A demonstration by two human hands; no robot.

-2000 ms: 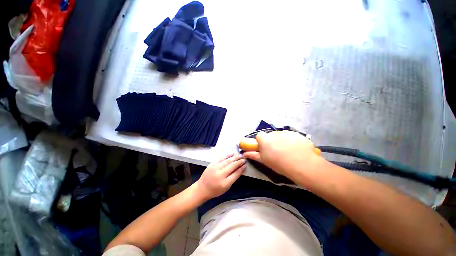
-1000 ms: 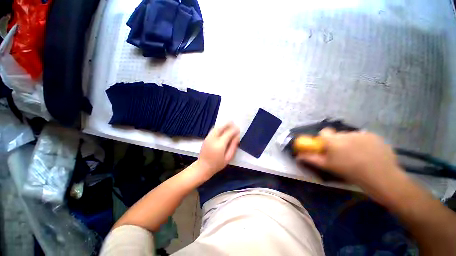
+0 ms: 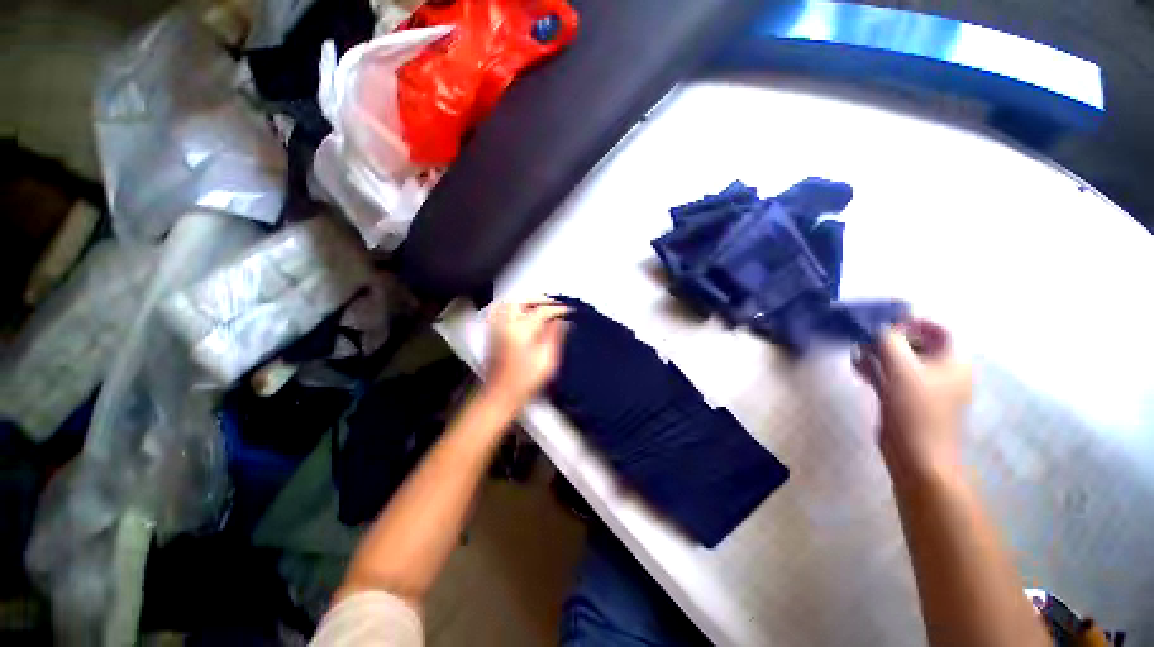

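Observation:
My left hand (image 3: 525,350) has its fingertips at the left end of the neat row of navy fabric pieces (image 3: 658,423), near the front edge of the white-covered table. Whether it grips a piece cannot be told. My right hand (image 3: 920,379) is blurred, at the right side of the loose navy pile (image 3: 756,259). Its fingers are closed on a navy fabric piece (image 3: 845,324), which reaches back to the pile. A small part of the iron (image 3: 1073,624) shows at the bottom right edge, away from my hands.
A long dark padded shape (image 3: 570,120) runs along the table's left edge. Red (image 3: 462,76) and white (image 3: 367,133) plastic bags lie beyond it. Clear wrapped bundles (image 3: 260,297) and dark cloth are heaped at the left. A blue and white strip (image 3: 936,57) stands behind the table.
The view has swung left. My right hand has let go of the iron and taken a piece at the pile. My left hand has moved to the row's left end. The single flat piece is no longer visible separately.

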